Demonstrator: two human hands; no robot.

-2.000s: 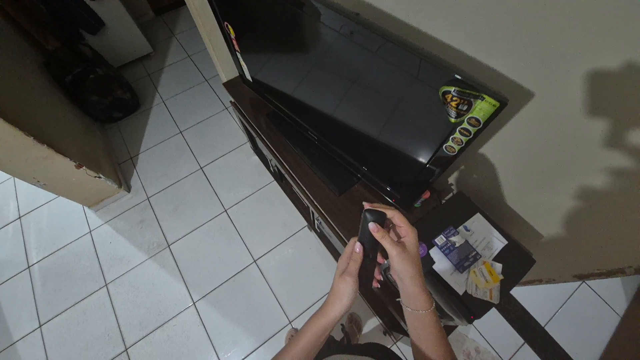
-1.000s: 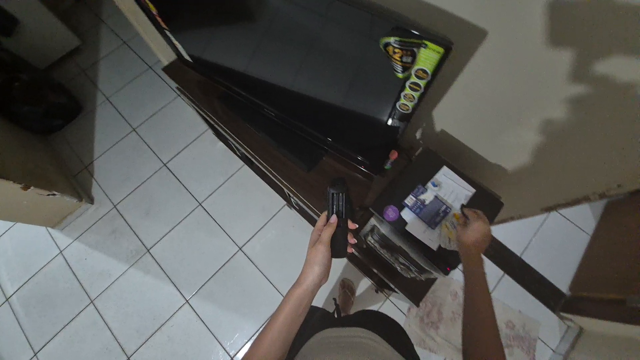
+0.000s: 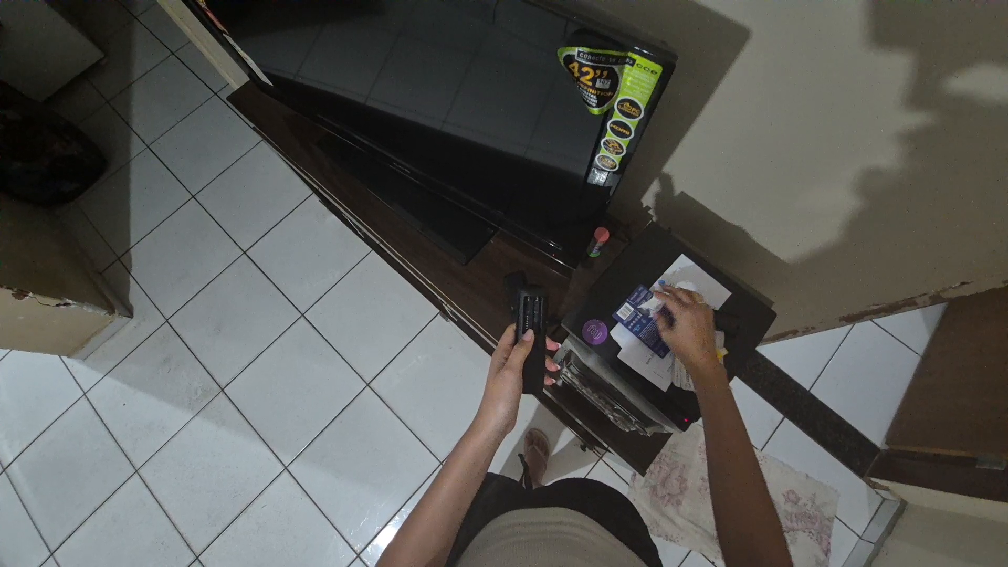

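In the head view my left hand (image 3: 508,378) is closed around a black handheld device (image 3: 534,339), probably a remote control, with an open compartment facing up. Over a blue printed card (image 3: 639,319) and white papers (image 3: 697,279) is my right hand (image 3: 687,327), fingers bent down. Something dark shows by its fingertips, but whether it is held cannot be told. The card and papers lie on a black boxy appliance (image 3: 602,303) with a purple round sticker (image 3: 594,331). Beyond the handheld device, a small black object (image 3: 514,283) appears near the dark wooden stand (image 3: 409,264).
A large flat-screen television (image 3: 441,102) stands on the stand. Near its corner is a small tube with a pink-red cap (image 3: 600,238). A floral cloth mat (image 3: 740,488) lies on white floor tiles (image 3: 276,354). A wall corner (image 3: 59,276) juts in at left.
Two seconds ago both hands were at the black device. My right hand has since moved right to the papers on the appliance, while my left hand has kept the device.
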